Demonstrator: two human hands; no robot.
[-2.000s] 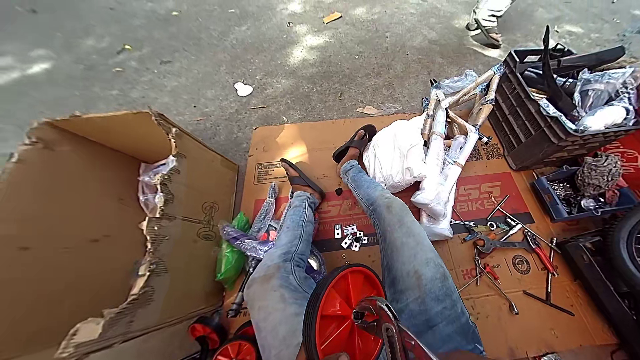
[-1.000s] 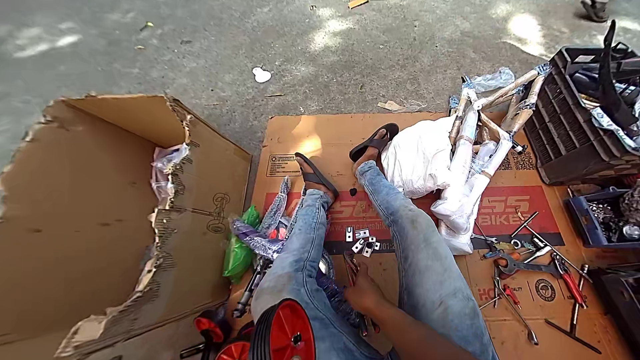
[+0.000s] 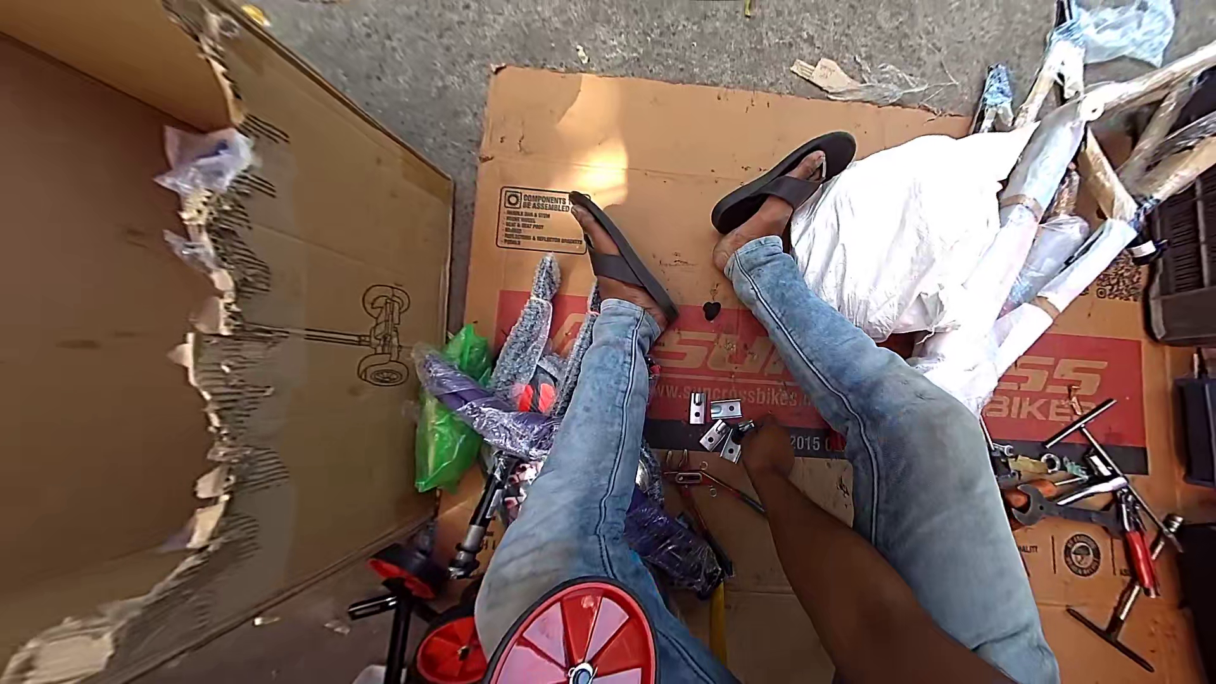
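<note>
My right hand [image 3: 766, 448] reaches down between my legs, its fingertips at a small metal part beside several silver metal brackets [image 3: 725, 408] on the cardboard sheet. Whether the fingers have closed on that part cannot be made out. My left hand is out of the picture. A red wheel [image 3: 575, 636] with a black tyre lies over my thigh at the bottom edge, and another red wheel [image 3: 450, 650] is to its left. Around my left leg are a purple plastic-wrapped part [image 3: 475, 404], a green plastic bag [image 3: 446, 437] and bubble-wrapped tubes [image 3: 528, 328].
An open torn cardboard box [image 3: 332, 380] stands at left. At right are a wrapped bicycle frame [image 3: 1040, 204], a white cloth or sack [image 3: 902, 223], and wrenches with other tools [image 3: 1064, 508] on the cardboard. A black crate [image 3: 1183, 275] is at the right edge.
My right hand has moved from beside my left leg to the metal brackets. Two seconds ago an adjustable wrench was above the red wheel; it is gone from there. The view has shifted closer to the cardboard.
</note>
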